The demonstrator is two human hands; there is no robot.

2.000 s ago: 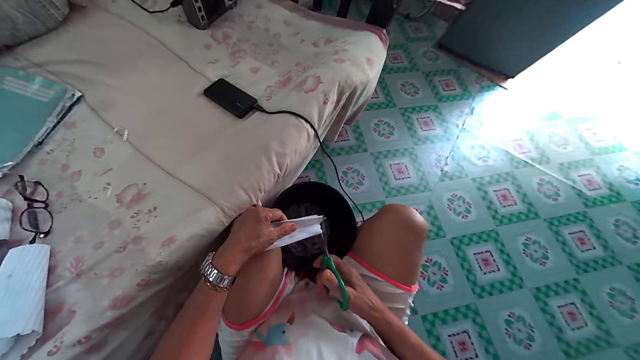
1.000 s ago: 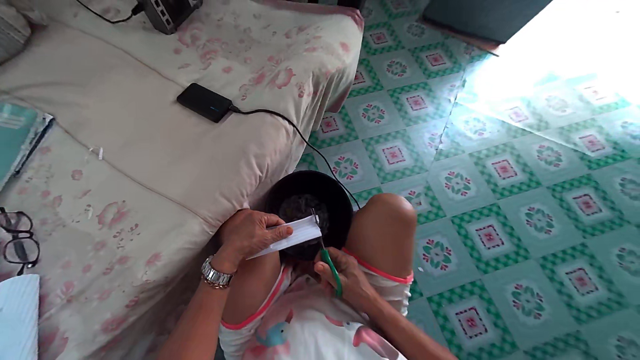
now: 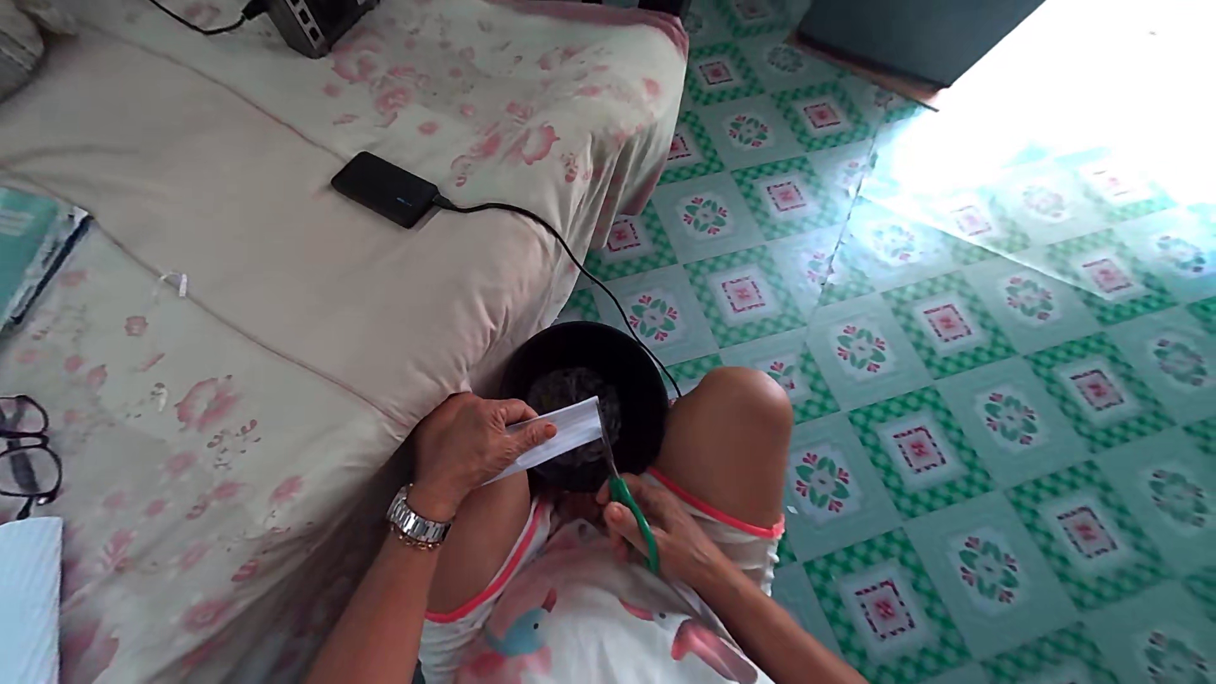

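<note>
My left hand (image 3: 475, 442), with a metal watch at its wrist, pinches a folded strip of white paper (image 3: 565, 432) between thumb and fingers. My right hand (image 3: 660, 527) grips scissors with green handles (image 3: 635, 518). Their blades point up and lie at the right end of the paper; whether they are parted I cannot tell. Both hands are over the near part of a black bucket (image 3: 646, 389) between my knees. Small, pale scraps (image 3: 570, 385) seem to lie inside it, partly hidden by the paper.
A bed with a floral sheet (image 3: 313, 275) is at the left, bearing a black power bank (image 3: 385, 188) whose cable (image 3: 589, 275) runs down past the bucket. Eyeglasses (image 3: 28, 461), a green folder (image 3: 33, 247) and white sheets (image 3: 28, 598) lie farther left. Patterned floor (image 3: 921, 446) is at the right.
The paper strip and scissors remain in my hands over the bucket. Compared with two seconds ago, the strip looks less spread open at its right end.
</note>
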